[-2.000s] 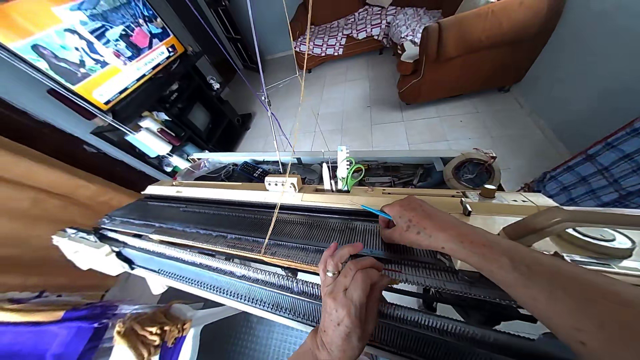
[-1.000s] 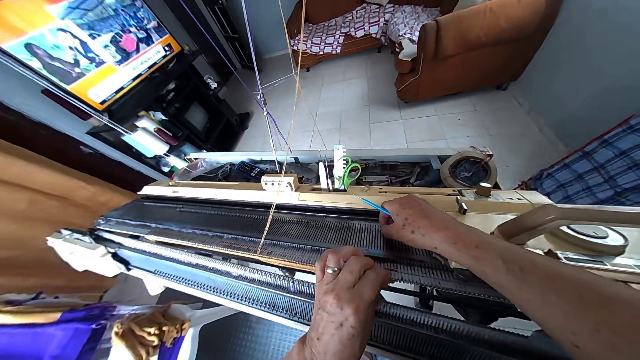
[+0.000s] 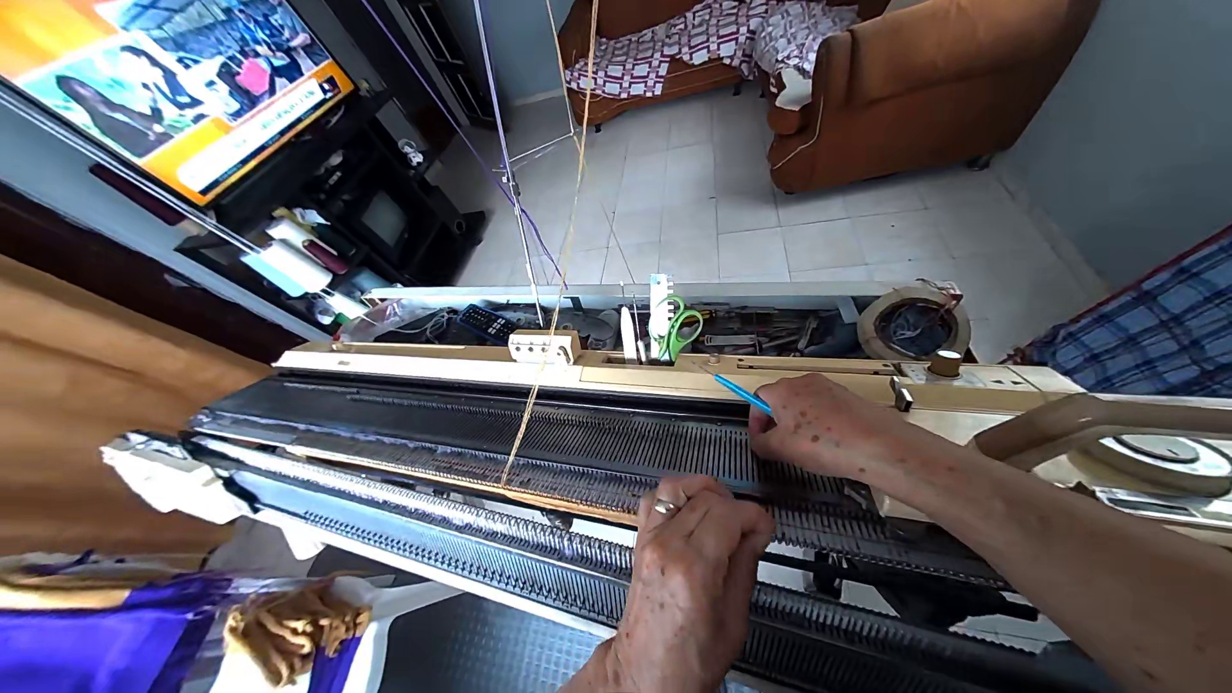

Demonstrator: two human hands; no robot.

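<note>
A knitting machine (image 3: 616, 375) with two needle beds spans the view. My left hand (image 3: 688, 577), a ring on one finger, rests with bent fingers at the front edge of the rear needle bed (image 3: 616, 438); what its fingertips touch is hidden. My right hand (image 3: 818, 423) is closed around a thin blue tool (image 3: 741, 393) above the same bed, further back and to the right. Tan yarn (image 3: 525, 423) comes down from above to the needles, left of both hands, where tan knitting (image 3: 568, 505) runs along the bed. The front needle bed (image 3: 462, 549) lies nearer me.
The carriage (image 3: 962, 423) with its curved handle stands at the right. Behind the machine, a tray (image 3: 597, 292) holds green-handled scissors (image 3: 681, 327), a tape roll (image 3: 912, 322) and several tools. Purple yarn (image 3: 491, 77) hangs above. Tan and purple fabric (image 3: 294, 626) lies at lower left.
My left hand's fingers have shifted slightly and are more curled than two seconds ago. My right hand stays in nearly the same place with the blue tool.
</note>
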